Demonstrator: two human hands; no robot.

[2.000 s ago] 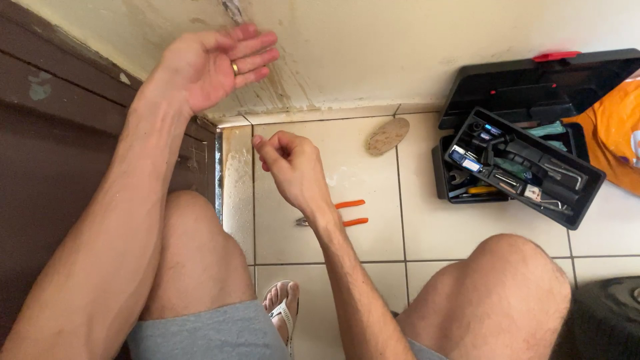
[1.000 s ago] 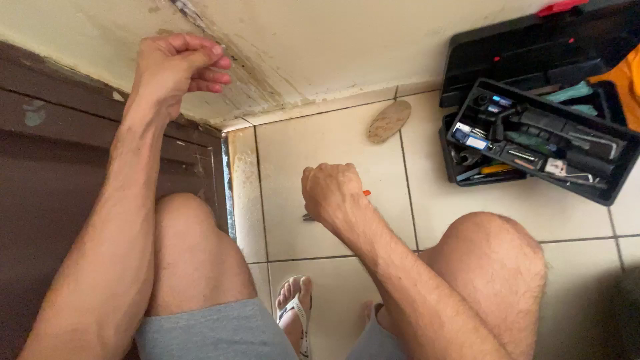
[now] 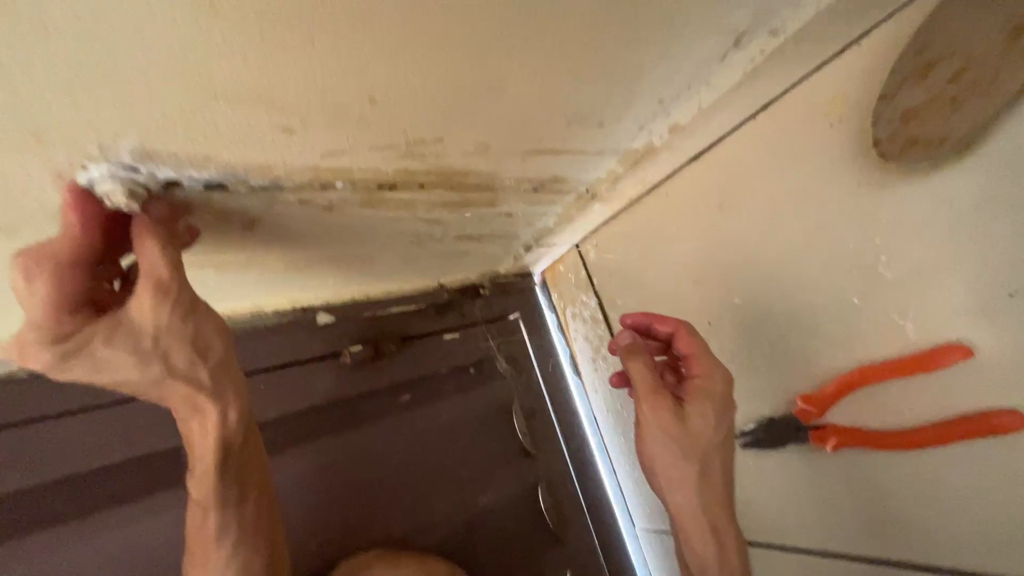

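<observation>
My left hand (image 3: 120,296) is raised to the wall at the far left, with thumb and fingers at a lump of white, crumbly material (image 3: 120,182) on a cracked, stained seam. Motion blur hides whether the fingers grip the lump. Over the floor tiles, my right hand (image 3: 676,384) has its fingers curled and thumb near the fingertips; nothing shows clearly between them. Pliers with orange handles (image 3: 896,437) lie on the tiles to the right of that hand, their handles spread.
A brown, flat-looking stone (image 3: 952,80) lies on the tiles at the upper right. The dark brown door (image 3: 400,448) fills the lower left, with a bright metal strip (image 3: 572,376) along its edge. Stained wall (image 3: 360,88) meets the tiled floor at a corner.
The view has swung toward the wall and come closer. My left hand has reached the white lump on the wall. My right hand, over the pliers a second ago, is now to their left.
</observation>
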